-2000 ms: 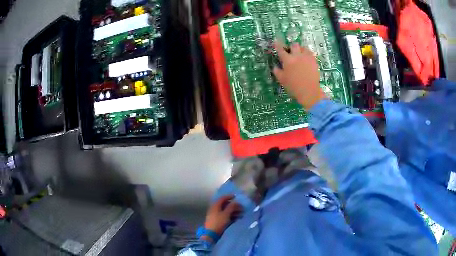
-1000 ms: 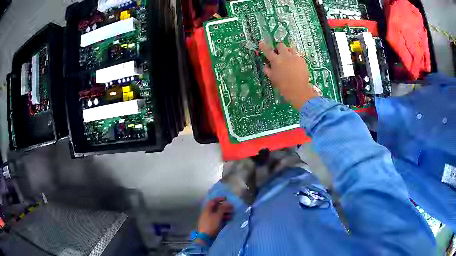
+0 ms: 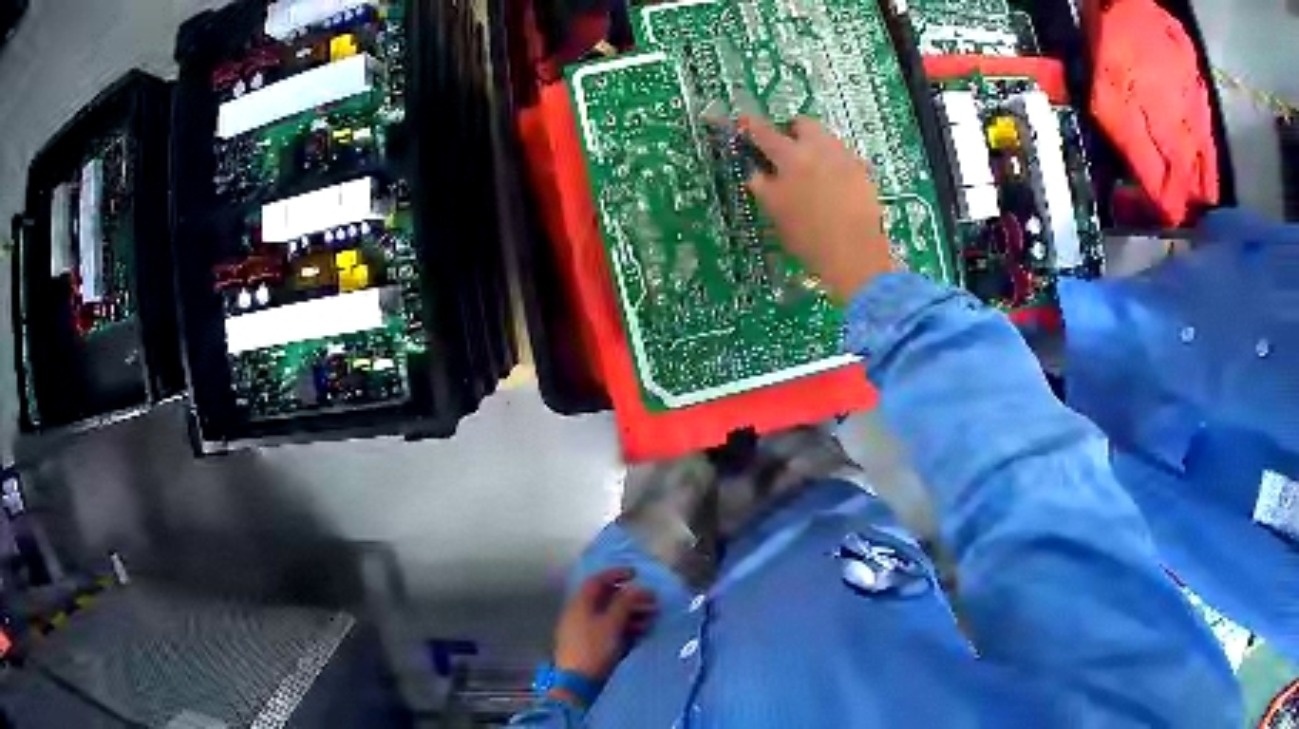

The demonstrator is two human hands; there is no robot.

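Note:
A large green circuit board (image 3: pixel 698 271) lies solder side up, its white-edged outline showing, on a red-orange foam sheet (image 3: pixel 741 423). My right hand (image 3: pixel 816 192) is over the middle of the board with its fingertips at the surface, fingers partly bent, gripping nothing. Whether the fingertips press on the board is hard to tell. My left hand (image 3: pixel 606 620), with a blue wristband, hangs low beside my coat, away from the board. Its fingers are loosely curled and nothing shows in them; it is slightly blurred.
Black bins (image 3: pixel 463 342) at the left hold boards with parts up and white heatsinks (image 3: pixel 302 319). Another populated board (image 3: pixel 1019 185) lies on red foam at the right. A red sheet (image 3: pixel 1157 107) lies in a bin beyond. A person in a blue coat (image 3: pixel 1211 356) is close on the right.
The whole view has shifted, so the bins and board appear further left. My right hand stays over the board's middle, its fingers slightly moved. My left hand remains low.

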